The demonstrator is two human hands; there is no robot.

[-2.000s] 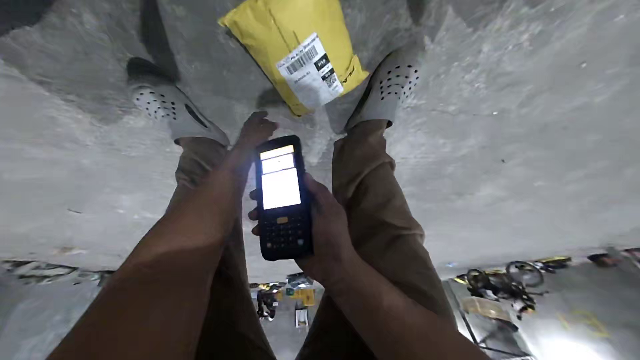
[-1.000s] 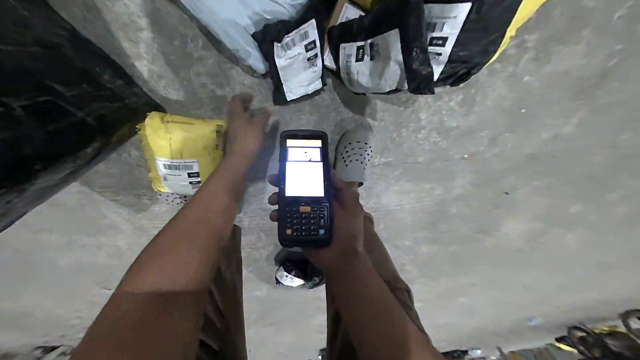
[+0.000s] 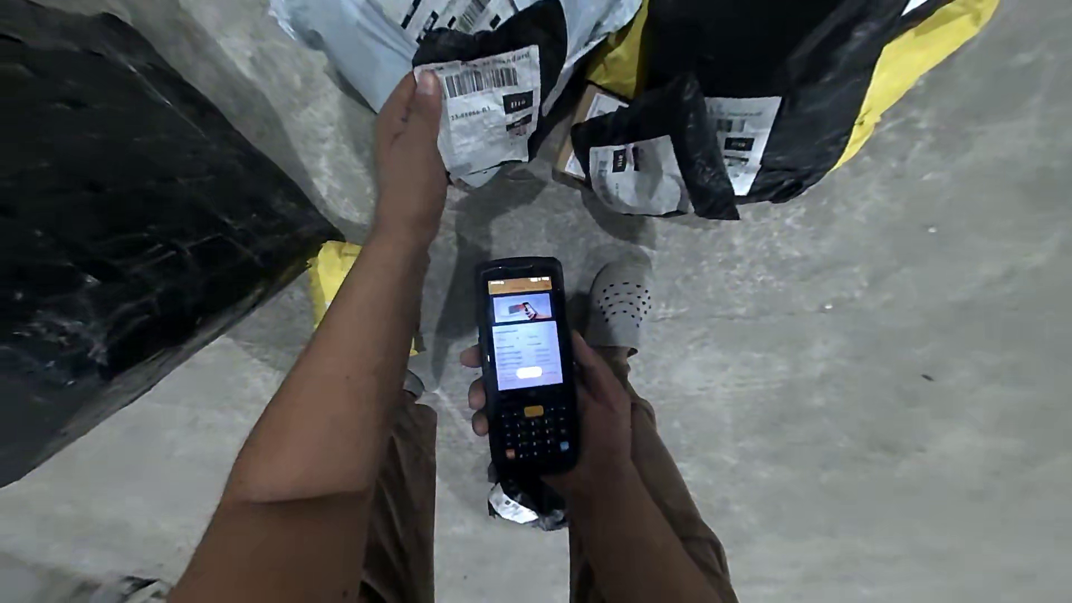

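My right hand (image 3: 599, 410) is wrapped around a black handheld barcode scanner (image 3: 529, 368) with a lit screen and a keypad, held upright between my legs. My left hand (image 3: 412, 155) grips the left edge of a small black plastic parcel (image 3: 548, 42), its thumb on the white barcode label (image 3: 490, 109). My left fingers are mostly hidden behind the parcel. Behind that parcel lies a pale blue-grey plastic mailer (image 3: 343, 42) with labels. To the right, another small black parcel (image 3: 703, 151) rests against a large black and yellow package (image 3: 804, 92).
A big black-wrapped package (image 3: 126, 193) fills the left side. A yellow mailer (image 3: 331, 272) shows partly behind my left forearm. A cardboard box (image 3: 574, 126) sits between the parcels. One grey clog (image 3: 620, 306) is on the concrete floor, with a small black package (image 3: 548, 507) below the scanner.
My left hand has moved from near the yellow mailer up to the small black parcel and taken hold of its edge. The scanner stays in my right hand; its screen picture has changed.
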